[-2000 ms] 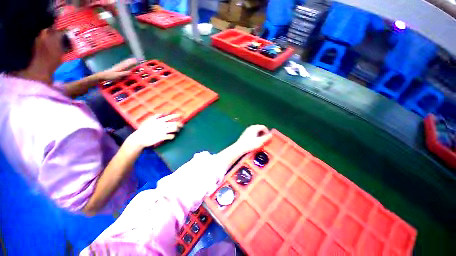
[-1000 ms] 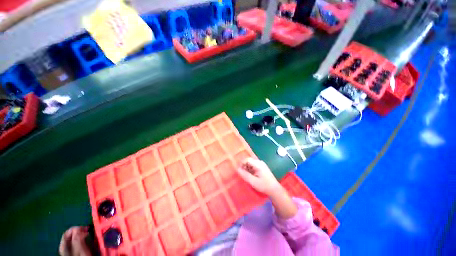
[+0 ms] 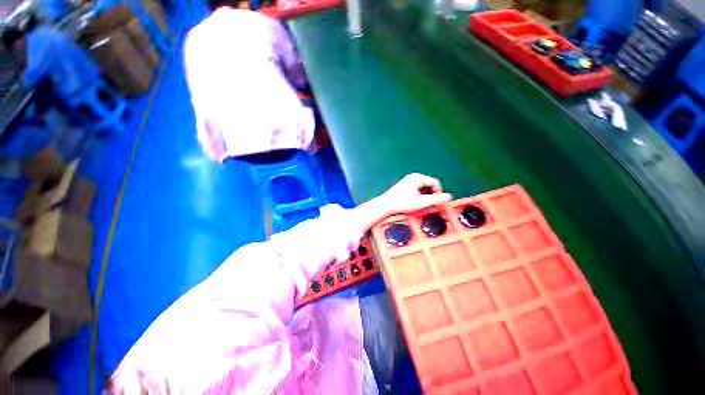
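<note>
A large red-orange tray (image 3: 491,285) with square pockets lies in front of me, cut off by the lower frame edge. Three round dark watch bodies (image 3: 434,224) sit side by side in its far-left row; the other pockets in view are empty. My left hand (image 3: 410,194) is at the tray's far-left corner, fingers curled. A dark patch shows at its fingers, but I cannot tell whether it is a held thing or shadow. My right hand is out of the picture. A red small-pocket tray (image 3: 340,278) holding several watch bodies shows lower down, partly behind my left sleeve.
The green bench (image 3: 402,100) runs away ahead. A red parts bin (image 3: 533,54) and white scraps (image 3: 607,109) lie on its far side. A person in pink (image 3: 243,85) bends by the bench at a blue stool (image 3: 290,189). Cardboard boxes (image 3: 46,262) stand at left.
The view has swung from the charger end to the other side. My right hand, seen over the tray one second ago, has left the picture. My left hand shows fully again at the tray corner.
</note>
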